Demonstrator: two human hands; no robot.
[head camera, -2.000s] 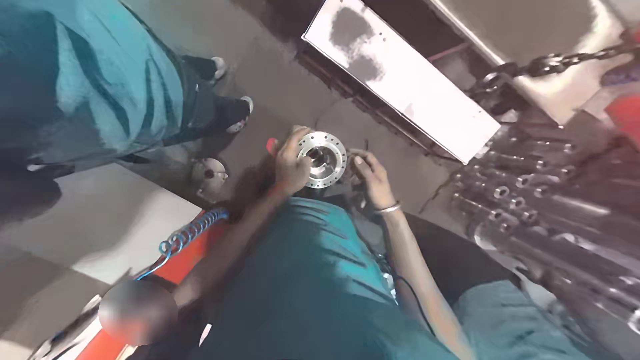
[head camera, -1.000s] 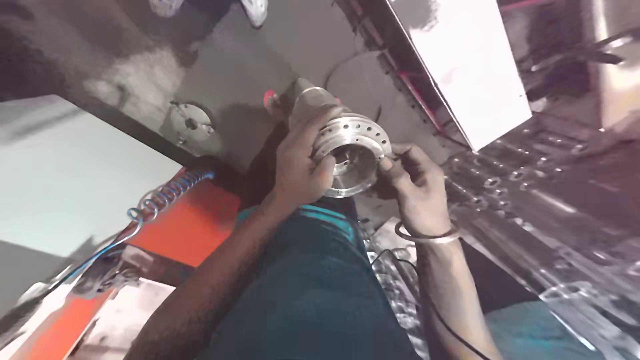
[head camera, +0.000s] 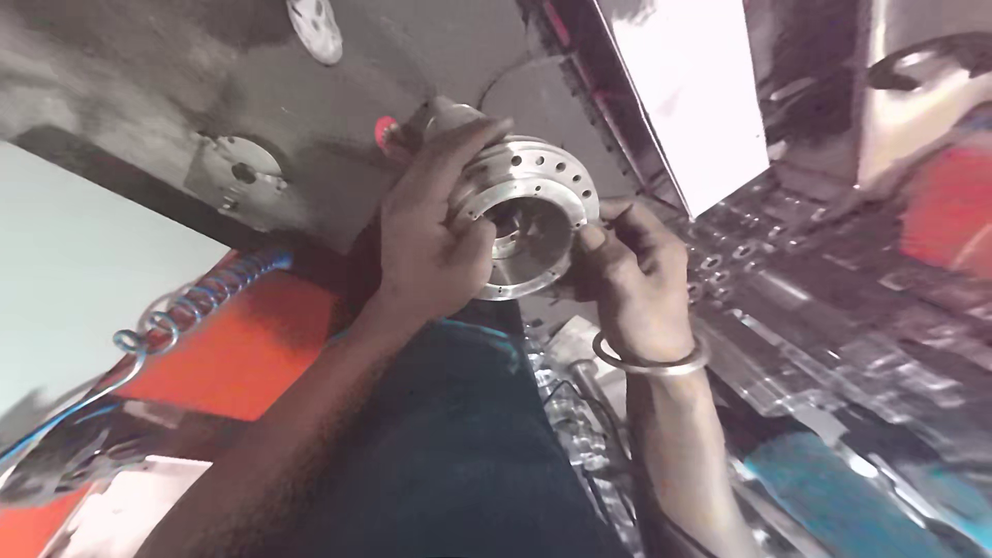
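A round flanged metal part (head camera: 577, 182) with a ring of drilled holes and a wide central bore is tilted with its bore toward me. My left hand (head camera: 438, 225) grips its left side, the thumb at the edge of the bore and the fingers over the top. On the right rim rest the thumb and fingers of my right hand (head camera: 639, 271), which has a metal bangle at the wrist. Behind the flange a paler metal body (head camera: 457, 116) shows; whether it is joined to the flange I cannot tell. The underside of the part is hidden.
A round metal plate with a central hole (head camera: 252, 174) lies at upper left. Coiled blue air hose (head camera: 205, 298) runs beside an orange-red surface (head camera: 248, 356). A long white box-like panel (head camera: 690, 85) stands at upper right. Many metal cylinders (head camera: 783, 287) lie at right.
The view has moved closer to the part. The flange face, seen nearly face-on two seconds ago, is now tilted. My right hand, beside the part before, is now at its rim. The other person has mostly left view.
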